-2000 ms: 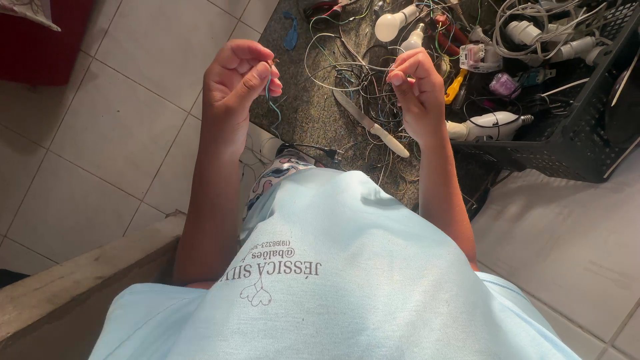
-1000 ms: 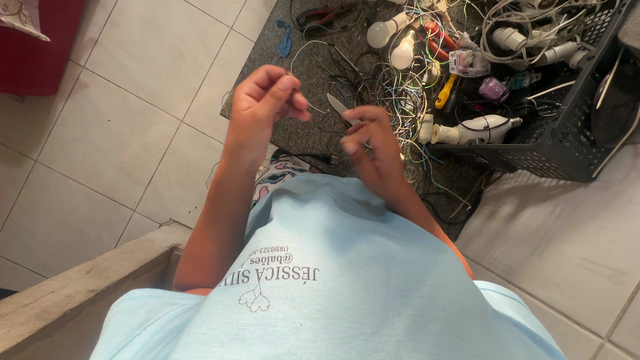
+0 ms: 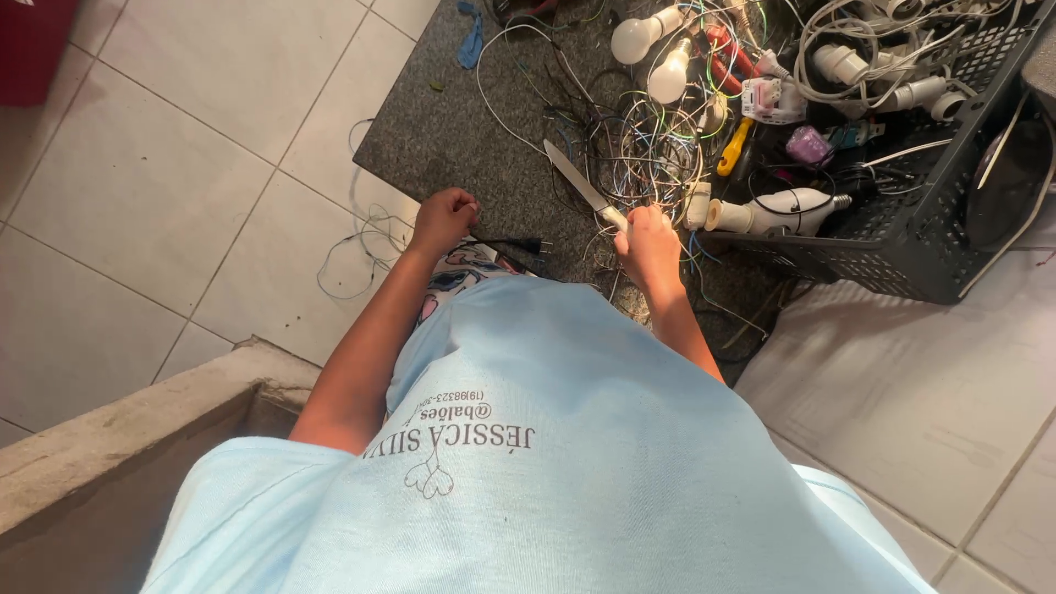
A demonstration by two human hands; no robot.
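My right hand [image 3: 652, 247] grips the pale handle of a kitchen knife [image 3: 576, 177]; its blade points up and left over the granite slab. Beside the knife lies a tangle of thin electrical wires [image 3: 652, 148]. My left hand [image 3: 446, 219] is at the slab's near left edge with its fingers curled; whether it holds anything cannot be seen. Close to it lies a black power plug [image 3: 526, 245]. Thin loose wires [image 3: 351, 264] hang over the floor left of my left hand. Two white bulbs, one upper left [image 3: 631, 41] and one lower right [image 3: 669, 81], lie beyond the tangle.
A black plastic crate [image 3: 899, 256] at the right holds sockets, cables and a white lamp fitting [image 3: 792, 211]. A yellow-handled tool [image 3: 734, 147] lies by the tangle, with red-handled pliers [image 3: 730, 58] behind. A blue scrap [image 3: 470, 37] lies on the slab [image 3: 421, 107]. A trough-like ledge [image 3: 148, 412] stands lower left.
Both hands were raised before me, a thin wire at the left one; they are now lower, at the slab. The knife lay on the slab at first and is now in my right hand.
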